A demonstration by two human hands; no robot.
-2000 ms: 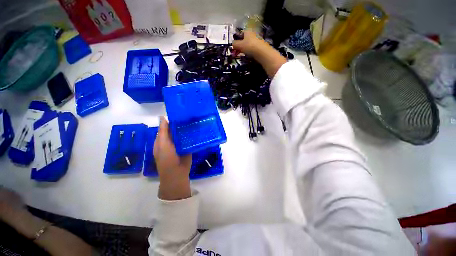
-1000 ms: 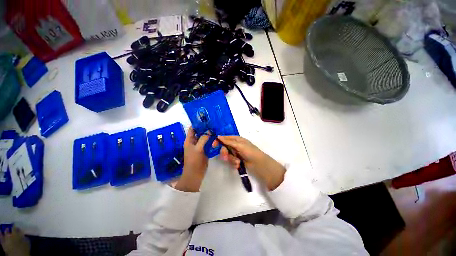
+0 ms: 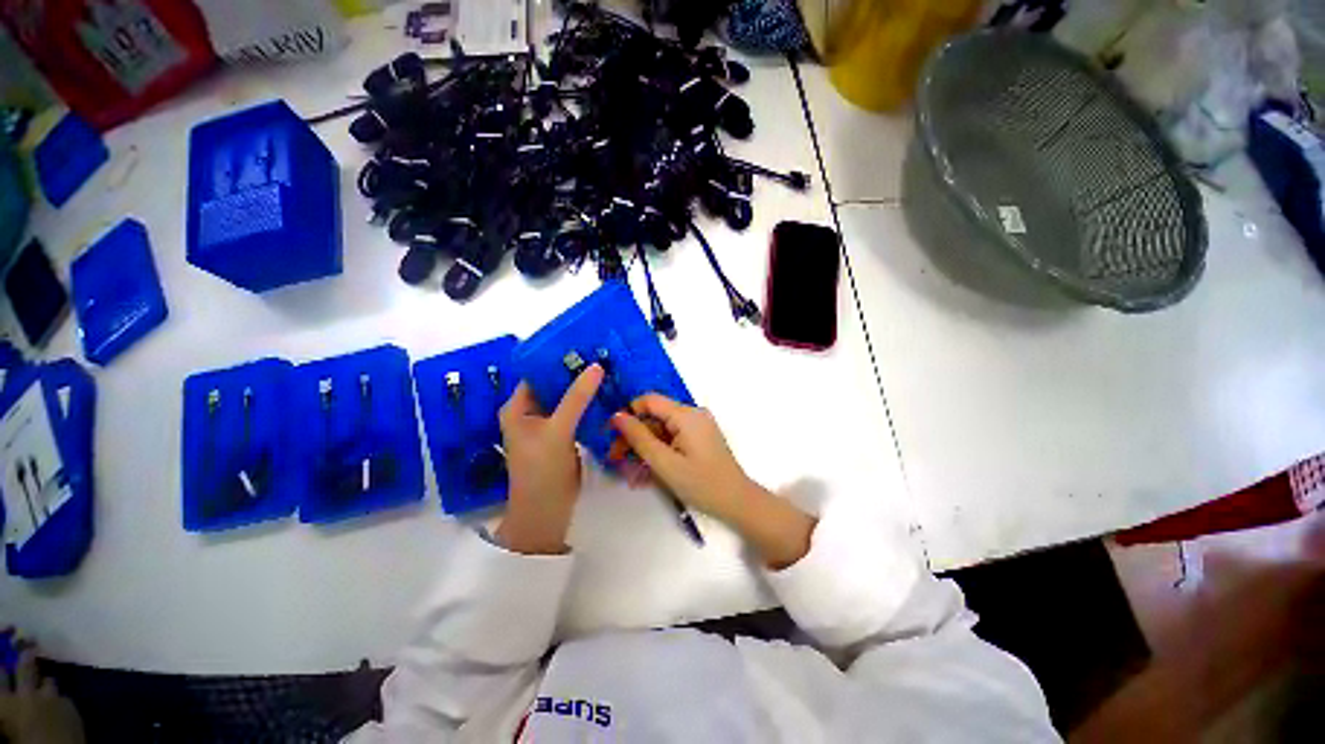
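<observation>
My left hand (image 3: pixel 545 462) holds a blue tray (image 3: pixel 618 323) tilted above the table, its thumb on the tray face near the plugs. Two silver-tipped plugs (image 3: pixel 573 361) lie side by side in the tray's upper part. My right hand (image 3: pixel 689 462) grips the black cable (image 3: pixel 676 513) below the plugs; part of the cable hangs past the tray's lower edge. My fingers hide the rest of it. Three blue trays with coiled black cables lie in a row to the left, the nearest one (image 3: pixel 462 422) partly behind the held tray.
A black cable pile (image 3: pixel 567 146) lies behind the hands. A stack of blue trays (image 3: pixel 265 196) stands left of it. A smartphone (image 3: pixel 802 285) and a grey-green mesh basket (image 3: pixel 1046 175) are at the right. Carded blue packs (image 3: pixel 44 465) lie far left, with part of another person's hand (image 3: pixel 41 705) below.
The two plugs now sit side by side in the tray's upper part. My left thumb has moved up onto the tray face. The view has shifted slightly.
</observation>
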